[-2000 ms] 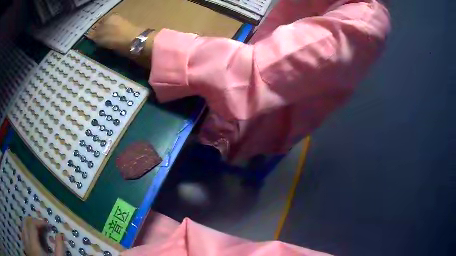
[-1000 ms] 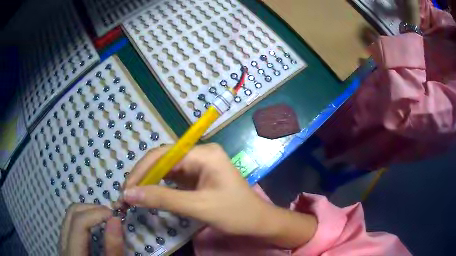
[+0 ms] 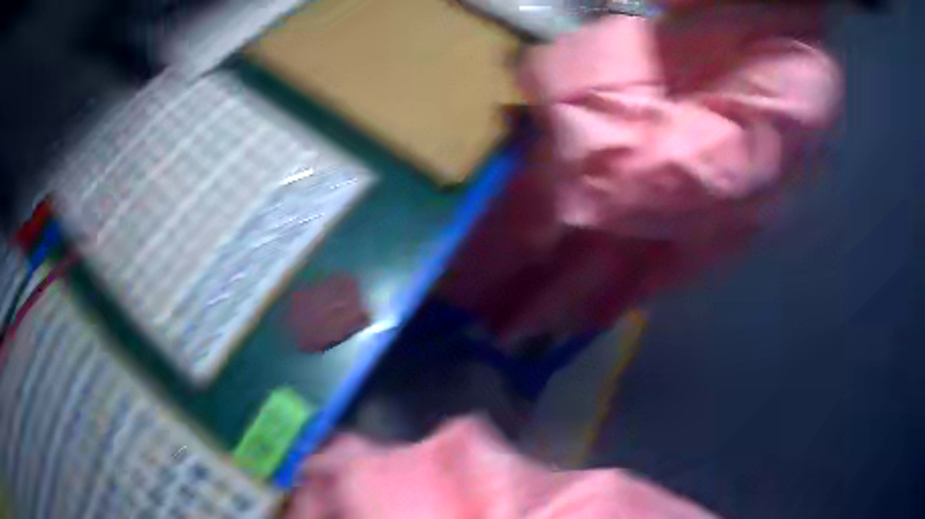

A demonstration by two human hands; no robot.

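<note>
The frame is strongly blurred. A white holding board (image 3: 112, 436) with blurred rows lies at the lower left, cut off by the frame edge. A second white board (image 3: 203, 203) with rows lies beyond it on the green bench top. A thin red wire (image 3: 41, 296) shows at the left edge by the nearer board. The yellow hand tool is not visible. Neither of my hands is in the picture; only a pink sleeve (image 3: 446, 476) shows at the bottom.
A reddish-brown pad (image 3: 330, 312) and a green label (image 3: 273, 433) lie near the blue-taped bench edge (image 3: 406, 309). A plain brown board (image 3: 396, 81) lies farther back. Another person's pink sleeve (image 3: 649, 132) is at the upper right. A yellow floor line (image 3: 614, 390) shows beyond.
The view has swung right since one second ago, so the boards sit farther left. My hands and the yellow tool have left the picture. The image is now blurred.
</note>
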